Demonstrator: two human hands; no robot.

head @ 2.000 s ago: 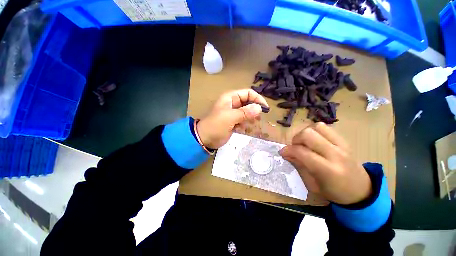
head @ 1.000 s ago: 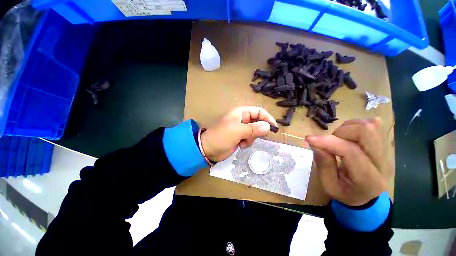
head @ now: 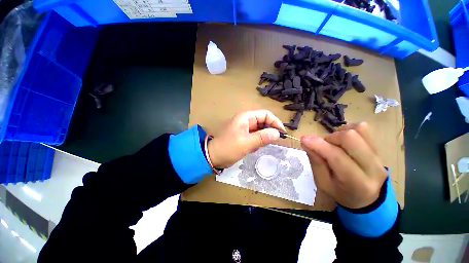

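Note:
My left hand [head: 246,137] pinches a small dark part [head: 281,134] between thumb and fingers; most of the part is hidden by the fingers. My right hand [head: 349,162] holds a thin pale stick [head: 293,137], its tip at the right end of the dark part. Below the hands lies a white sheet [head: 234,176] with grey smears. A small round whitish dish [head: 267,167] sits on the sheet. A pile of dark parts [head: 311,82] lies on the tan cardboard [head: 239,43] beyond the hands.
A small white bottle [head: 215,59] stands at the cardboard's upper left. A silvery-white crumple [head: 384,104] lies right of the pile. Blue bins [head: 46,92] are at left and along the back. A larger white bottle [head: 441,80] and a cardboard piece with sticks [head: 457,149] are at right.
My left hand has moved slightly down and right with the part. My right hand first moved away right, then came back left, bringing the stick's tip to the part.

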